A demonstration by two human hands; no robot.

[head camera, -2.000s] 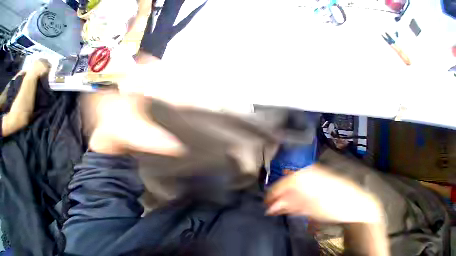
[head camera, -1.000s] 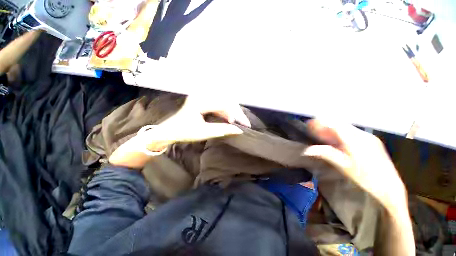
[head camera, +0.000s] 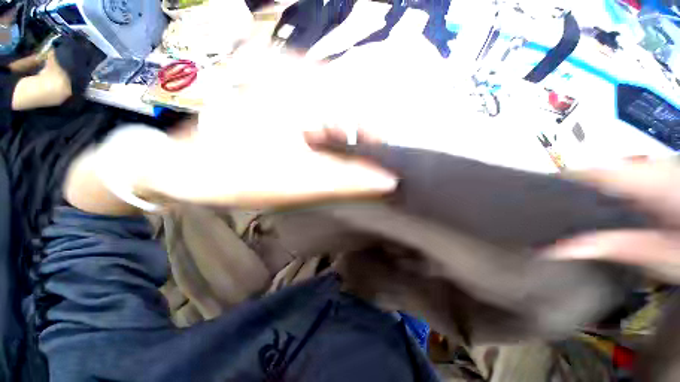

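A brown garment [head camera: 477, 261] is stretched between my two hands above my lap, with its dark inner band [head camera: 492, 190] facing up. More of its cloth lies bunched below, at the lower middle. My left hand [head camera: 328, 168], overexposed, grips the band's left part. My right hand [head camera: 626, 224], blurred and cut off by the right edge, holds the garment's right part between thumb and fingers. The cloth is blurred too.
Red-handled scissors [head camera: 177, 75] lie at the upper left of the white table [head camera: 425, 112]. Dark strips [head camera: 559, 48] lie along the back. A small orange-handled tool [head camera: 552, 153] lies beyond the garment. Another person's arm [head camera: 45, 82] shows at far left, above black cloth.
My right hand has moved right to the picture's edge, drawing the garment wider. My left hand still holds its part. The view has shifted and shows more of the table's back.
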